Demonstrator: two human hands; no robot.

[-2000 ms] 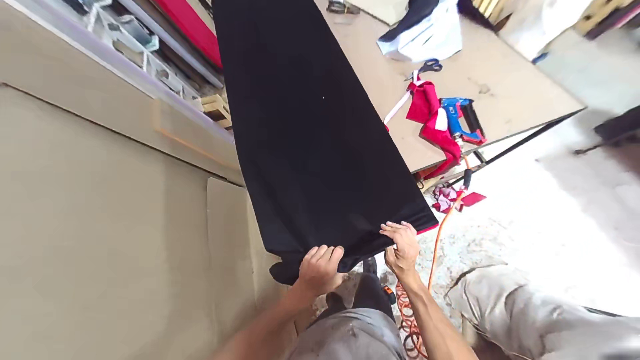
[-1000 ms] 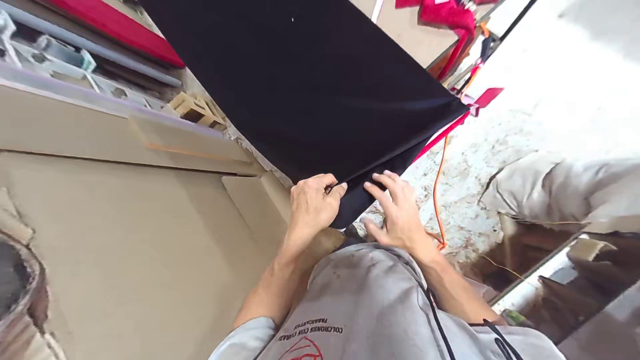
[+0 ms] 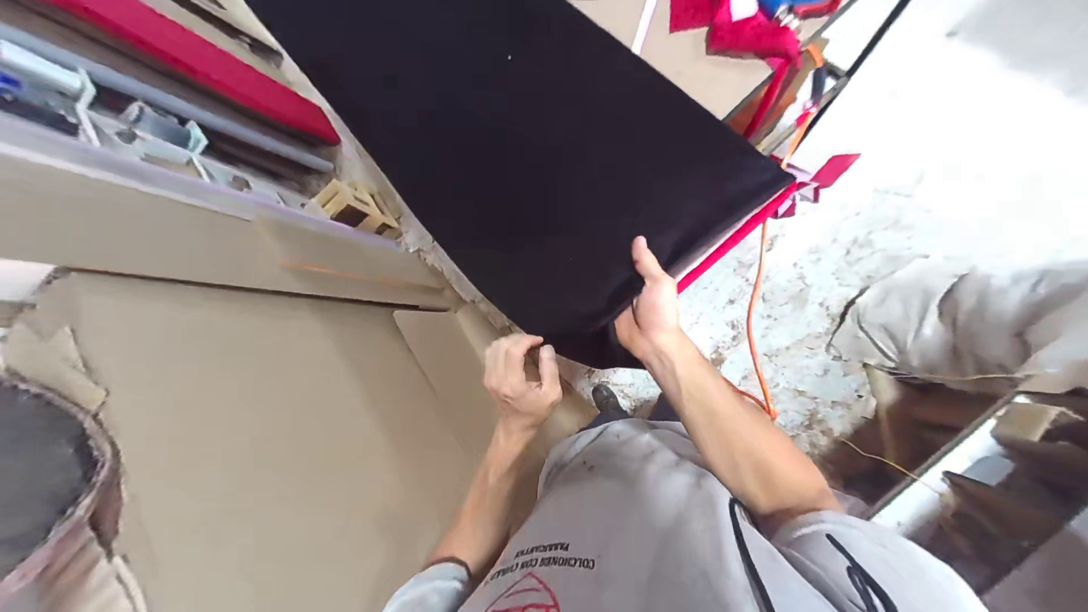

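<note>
A long panel covered in black fabric (image 3: 527, 161) stretches away from me, with a red layer (image 3: 739, 242) showing along its right underside. My left hand (image 3: 520, 378) is at its near left corner, fingers curled and thumb beside them, apparently pinching the fabric edge. On the near edge, further right, lies my right hand (image 3: 650, 310), thumb up over the black fabric and the other fingers partly hidden at the fold. Whether those fingers grip the cloth cannot be told.
Cardboard sheets (image 3: 255, 425) fill the left side. Behind them are metal parts (image 3: 161, 136), a red roll (image 3: 212, 64) and a small wooden piece (image 3: 353, 206). At the upper right are a worktable (image 3: 680, 51) and red cloth scraps (image 3: 752, 34). An orange hose (image 3: 754, 314) hangs to the floor.
My left hand has moved to the panel's near left corner, apart from my right hand. The right hand has turned, its thumb now raised. The loose black flap seen hanging between the hands no longer shows.
</note>
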